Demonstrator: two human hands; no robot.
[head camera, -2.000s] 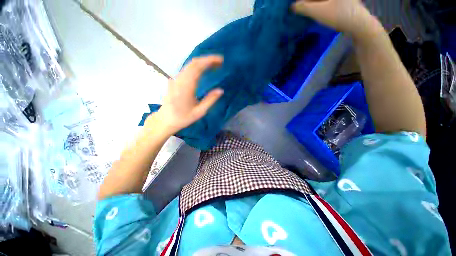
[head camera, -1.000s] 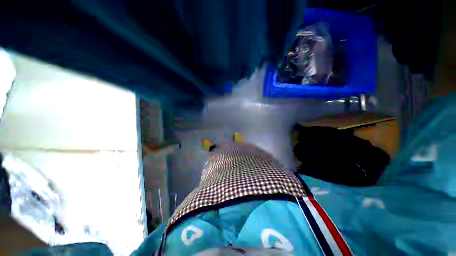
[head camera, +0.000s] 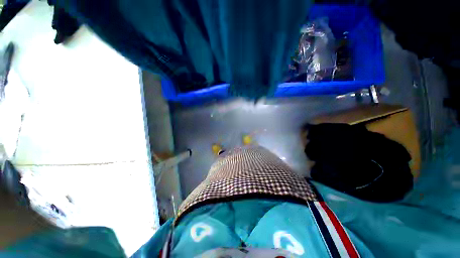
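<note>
The teal garment (head camera: 222, 45) hangs in loose vertical folds across the top of the picture, close to the camera, and is cut off by the upper edge. Neither of my hands shows. Part of my left forearm, blurred, and its turquoise sleeve are at the lower left edge. My right sleeve is at the lower right edge. What holds the garment up is out of the picture.
The white table (head camera: 96, 126) is at the left, with clear bags (head camera: 50, 201) near its lower left. Blue bins (head camera: 370, 50) on the floor hold shiny bagged items. A cardboard box (head camera: 393, 128) with black cloth (head camera: 358, 161) stands at the right.
My hands have left the picture. The garment has gone from lying bunched between them to hanging open across the top. The view has turned from the table towards the floor.
</note>
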